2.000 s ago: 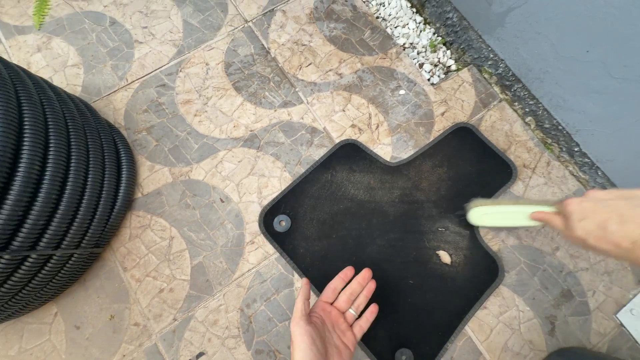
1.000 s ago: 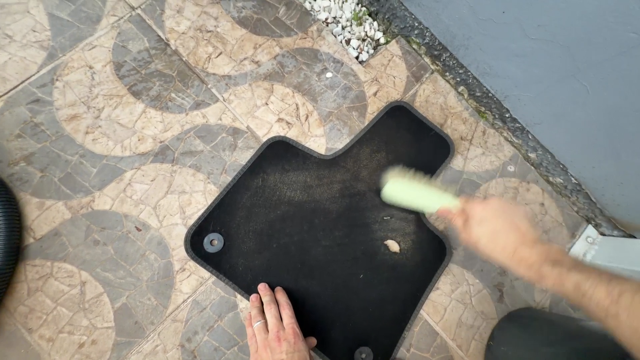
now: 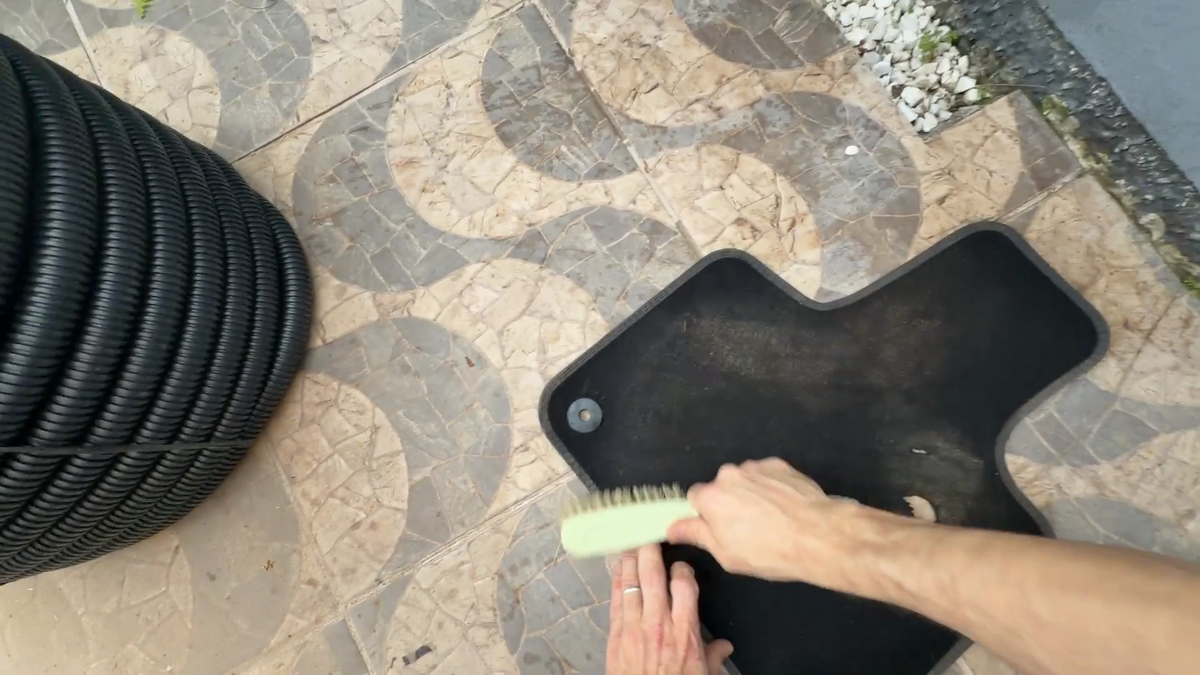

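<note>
A black carpet car floor mat [image 3: 825, 403] with a raised dark edge lies on the paving, dusty in patches. Near its left corner is a round grey fastener ring [image 3: 584, 415], and a pale flake [image 3: 920, 508] rests on its right part. My right hand [image 3: 764, 516] grips a pale green scrub brush [image 3: 626, 525], its bristles facing up the view, over the mat's lower left edge. Just below the brush, my left hand [image 3: 656, 614], with a ring on one finger, lies at that same edge, its fingertips partly hidden by the brush.
A large coil of black corrugated tubing [image 3: 141, 309] stands at the left on the patterned stone paving [image 3: 450, 403]. White pebbles [image 3: 905, 61] fill a corner at the upper right, beside a rough dark curb [image 3: 1078, 122] and a smooth grey surface [image 3: 1144, 66].
My right hand has carried the brush from the mat's right part to its lower left edge. My left hand, palm up two seconds ago, has turned palm down at the edge.
</note>
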